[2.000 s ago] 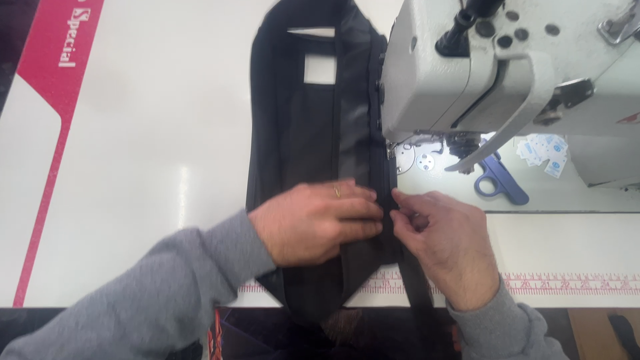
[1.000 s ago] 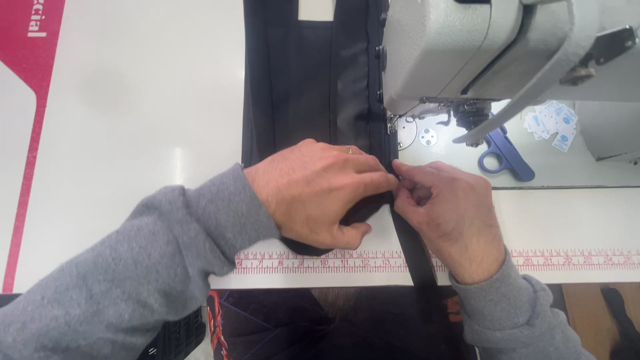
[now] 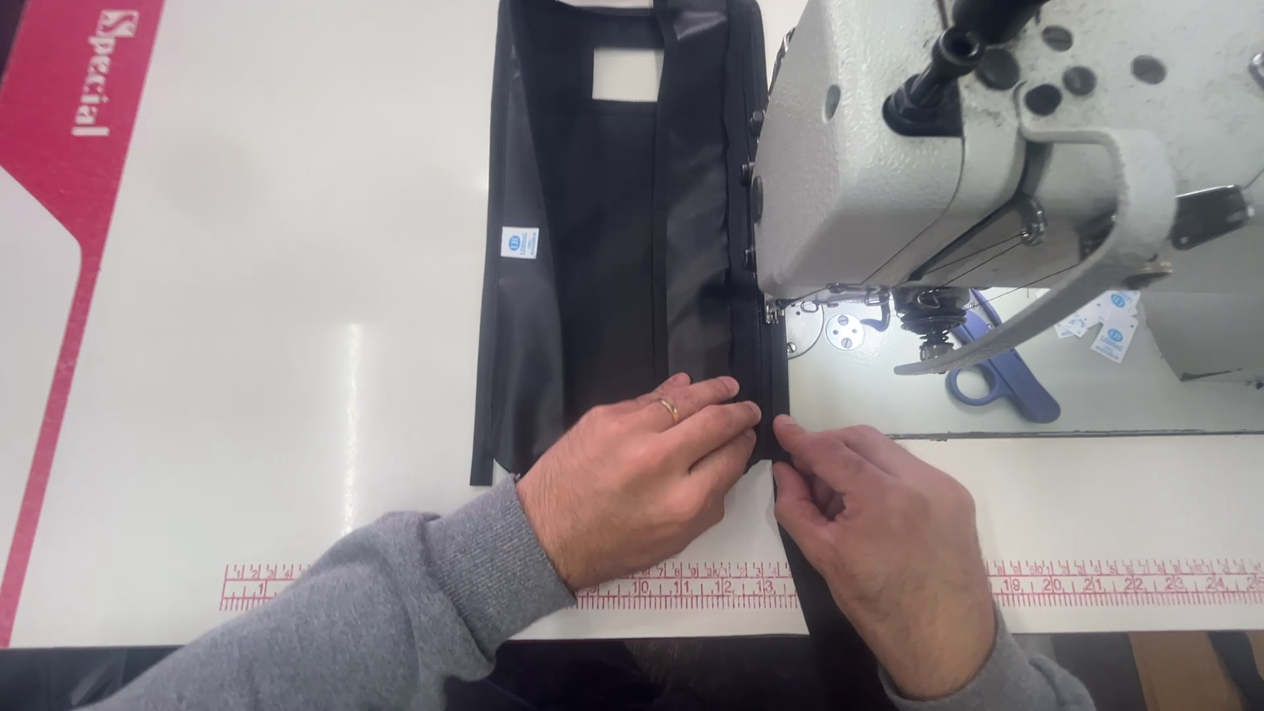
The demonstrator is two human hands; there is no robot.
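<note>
A black fabric piece (image 3: 607, 247) with a square opening and a small white label (image 3: 519, 243) lies on the white sewing table. Its right edge runs under the presser foot (image 3: 773, 312) of an industrial sewing machine (image 3: 849, 168). My left hand (image 3: 652, 474) rests on the lower part of the fabric, fingers spread slightly near the edge. Just to its right, my right hand (image 3: 879, 533) pinches a black binding strip (image 3: 829, 612) between thumb and forefinger; the strip hangs over the table's front edge.
Blue-handled thread snips (image 3: 1022, 385) lie on the machine bed under the curved guard arm. Several small white labels (image 3: 1111, 326) are scattered to their right. A red printed ruler (image 3: 1106, 583) runs along the table's front edge.
The black fabric's lower end has moved up toward the machine, and its left flap with the label now shows. Both hands remain at the fabric's right edge. The view has shifted.
</note>
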